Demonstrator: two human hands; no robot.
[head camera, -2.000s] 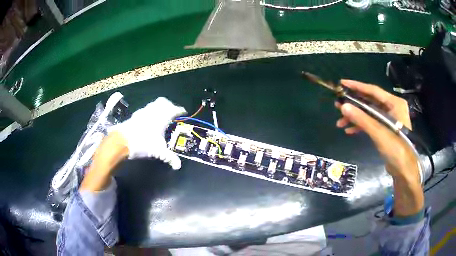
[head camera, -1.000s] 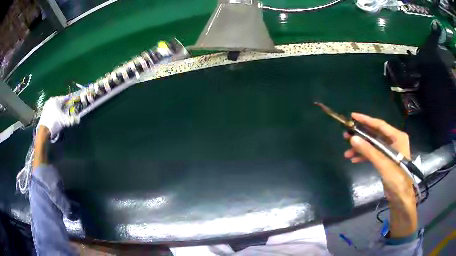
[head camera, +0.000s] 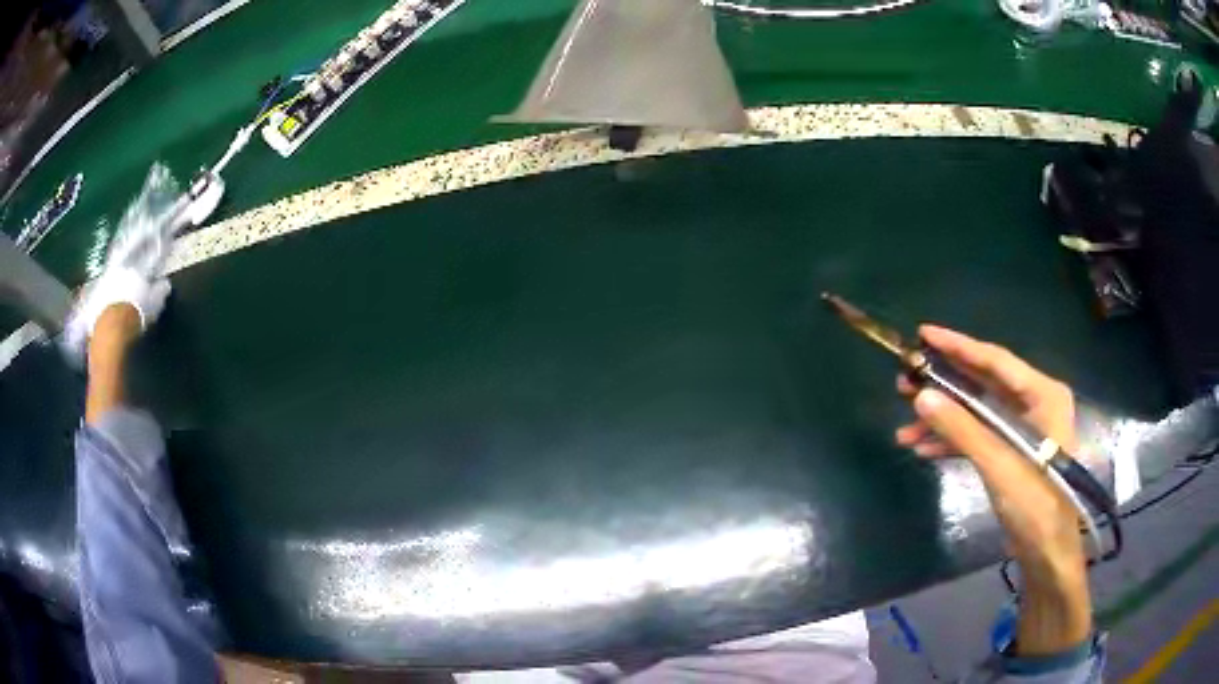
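The open power strip (head camera: 364, 67) lies slantwise on the green conveyor belt at the upper left, dark inside with pale parts, its far end cut off by the frame's top edge. A white lead runs from its near end to the bagged power cord (head camera: 150, 230), which is blurred. My left hand (head camera: 120, 297), in a white glove, grips the near end of this bundle at the rail; its fingers are blurred. My right hand (head camera: 1005, 401), bare, holds the soldering iron (head camera: 946, 377) above the bench mat, tip pointing up and left, touching nothing.
The speckled rail (head camera: 441, 171) separates the belt (head camera: 441, 80) from the dark green mat (head camera: 535, 361). The grey extractor hood (head camera: 635, 74) hangs at top centre. A black station (head camera: 1103, 221) stands at right. Another strip part (head camera: 51, 214) lies at far left, and a white coil (head camera: 1036, 11) at top right.
The power strip went from the mat over the rail onto the belt at upper left. My left hand let go of the strip and is now on the bagged cord. The iron has moved down a little.
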